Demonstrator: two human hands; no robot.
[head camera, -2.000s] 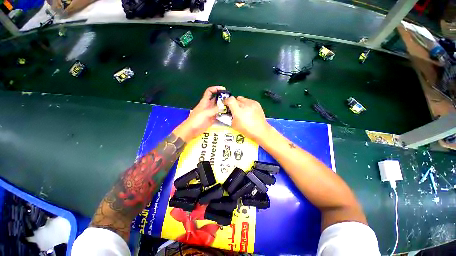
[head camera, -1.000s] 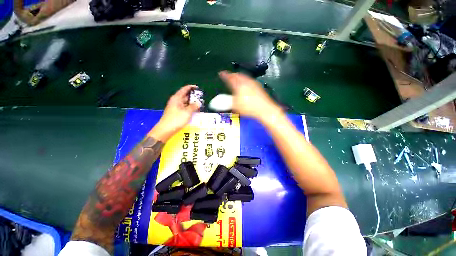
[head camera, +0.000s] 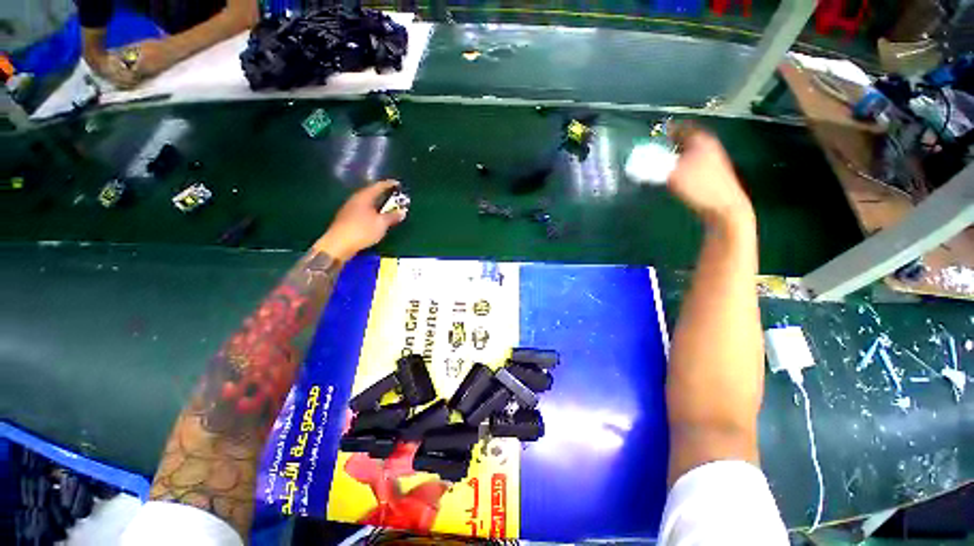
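Observation:
My left hand (head camera: 363, 218) is over the near side of the dark green belt and holds a small circuit board (head camera: 395, 203) with white and silver parts at its fingertips. My right hand (head camera: 703, 176) is blurred, far out over the belt at the right. It holds a smooth white piece (head camera: 652, 162), blurred and bright. A small board (head camera: 659, 127) lies just beyond it, by the fingers; contact cannot be told. A loose pile of black plastic housings (head camera: 436, 423) lies on the blue and yellow printed sheet (head camera: 593, 400).
The belt carries scattered boards (head camera: 192, 197), a green one (head camera: 316, 123) and dark leads (head camera: 518, 213). Across it lie a heap of black parts (head camera: 320, 48) and another person's hands (head camera: 126, 66). A blue bin (head camera: 75, 465) is lower left, a white plug (head camera: 789, 349) right. A post (head camera: 902, 245) stands at right.
My hands were together on a board, then parted. My right hand has swung far right and away over the belt with the white piece. My left hand has kept the board. The view has shifted.

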